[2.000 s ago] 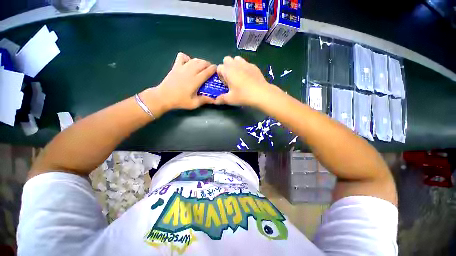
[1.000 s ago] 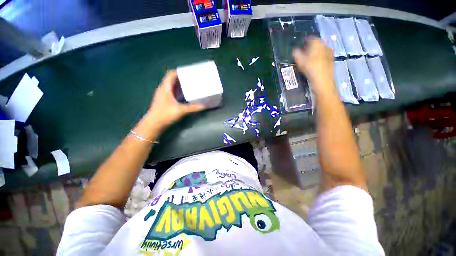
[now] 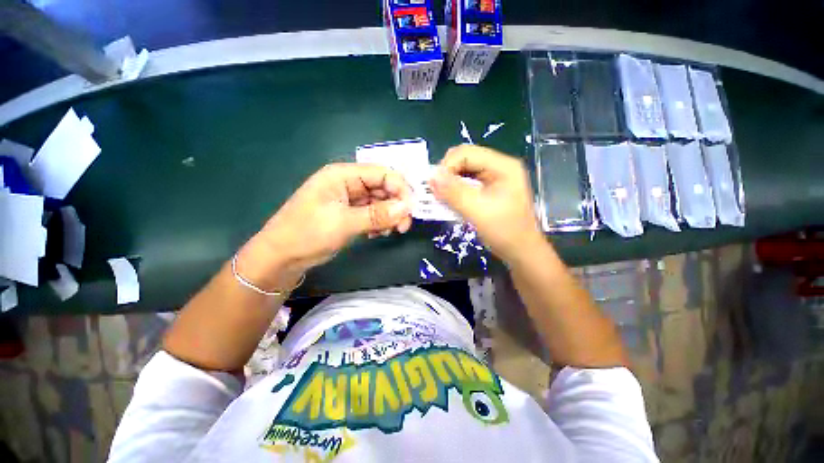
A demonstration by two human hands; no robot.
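Note:
A small white card with faint print (image 3: 428,201) is held between both hands above the bench. My left hand (image 3: 348,208) has its fingertips at the card's left side. My right hand (image 3: 483,194) pinches its right side. A white carton (image 3: 394,154) with a thin blue edge stands on the bench just behind the hands, partly hidden by them. The clear blister tray (image 3: 559,224) is to the right, with several frosted bagged products (image 3: 614,188) in its pockets; its left pockets hold none.
Printed blue, red and white cartons (image 3: 417,77) stand at the back near the pale rail (image 3: 316,42). Blue and white scraps (image 3: 459,240) lie right of the hands. White card pieces (image 3: 63,154) lie at the far left. A red object (image 3: 795,249) is beyond the bench at right.
The hands closed around the blue carton, then my left hand held it white side up while my right reached into the tray. Now both hands hold the card, which has left its tray pocket.

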